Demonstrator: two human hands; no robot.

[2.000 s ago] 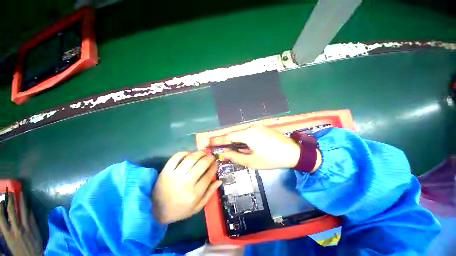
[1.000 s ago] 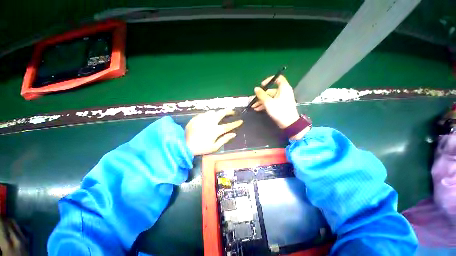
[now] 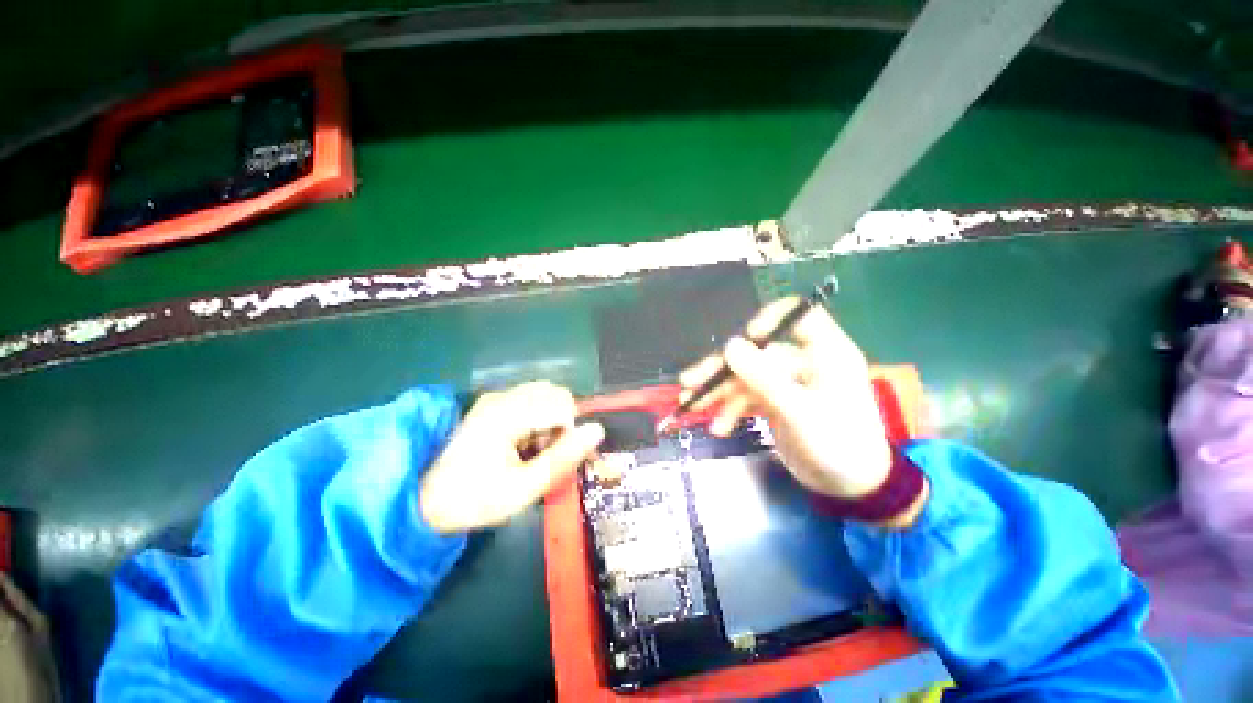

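The open tablet (image 3: 657, 549) lies in its red foam tray (image 3: 570, 604) in front of me, with its silver-white board on the left and a grey battery (image 3: 776, 543) on the right. My right hand (image 3: 811, 398) holds dark tweezers (image 3: 749, 354) like a pen, their tip over the tablet's top edge. My left hand (image 3: 509, 456) is at the tray's upper left corner, thumb and fingers close together near the tablet's corner; whether a tiny piece is between them cannot be told. The dark backing sheet (image 3: 673, 323) lies on the bench beyond the tray.
Another tablet in a red tray (image 3: 344, 137) is on the green conveyor at the upper left. A worn white-and-brown edge rail (image 3: 454, 276) and a grey metal post (image 3: 914, 117) stand beyond the bench. A person's pink sleeve (image 3: 1216, 426) is at the right edge.
Since a second ago both hands have moved from the dark sheet back towards me, over the tablet's top edge. Two seconds ago they were at the tablet's upper left corner.
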